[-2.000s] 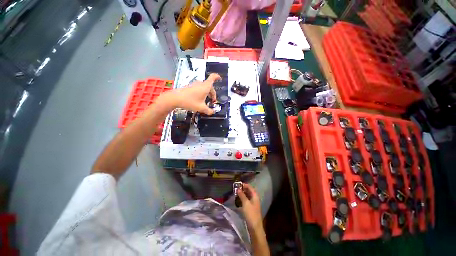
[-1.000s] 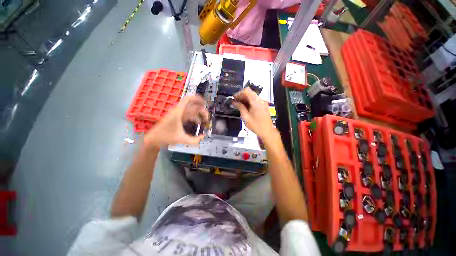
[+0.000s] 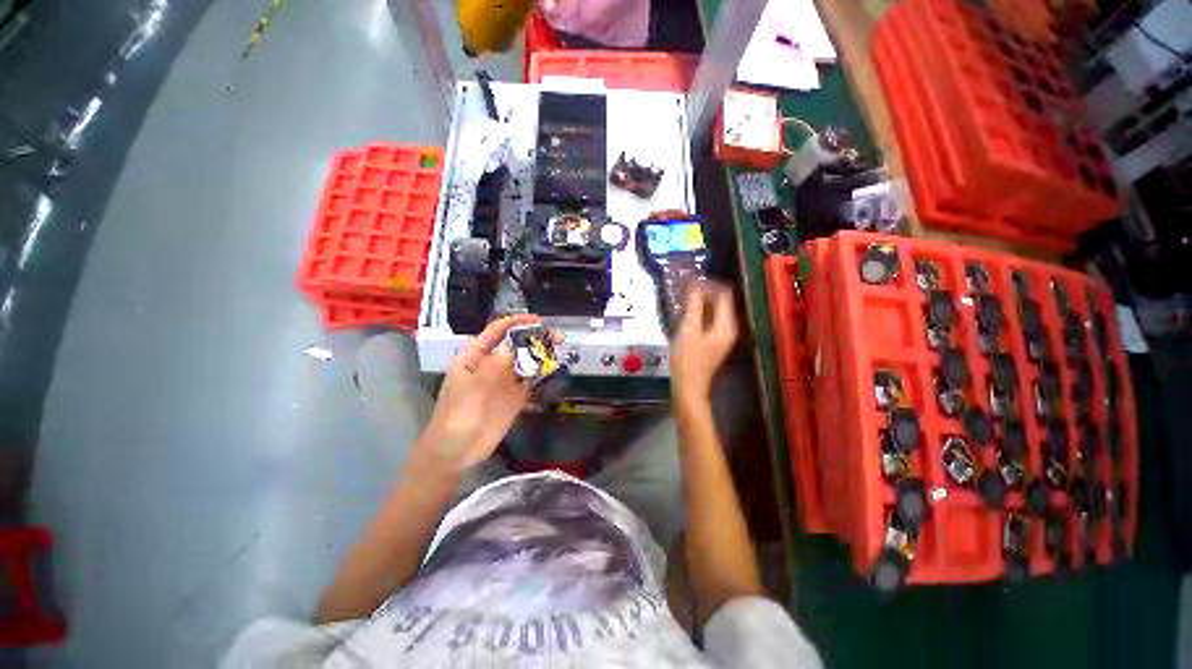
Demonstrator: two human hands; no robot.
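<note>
My left hand (image 3: 481,392) holds a round electronic unit (image 3: 533,353) in its fingertips, in front of the station's front edge. The unit shows a white and yellow inner face. Another unit (image 3: 571,231) with a pale disc beside it sits on the black test fixture (image 3: 571,157) on the white station base plate (image 3: 664,131). My right hand (image 3: 706,327) is blurred at the lower keypad end of the handheld tester (image 3: 677,248), whose screen is lit. Whether the fingers press or grip it cannot be told.
Red trays filled with units (image 3: 856,340) stand at right, stacked red trays (image 3: 941,131) behind. More red trays (image 3: 373,222) are left of the station. A yellow press head (image 3: 490,20) hangs above. A dark-brown part (image 3: 635,173) lies right of the fixture. A pink sleeve shows at the top.
My left hand has moved down toward me and now shows a unit in its fingertips. My right hand has left the fixture and moved right to the tester. The view has shifted.
</note>
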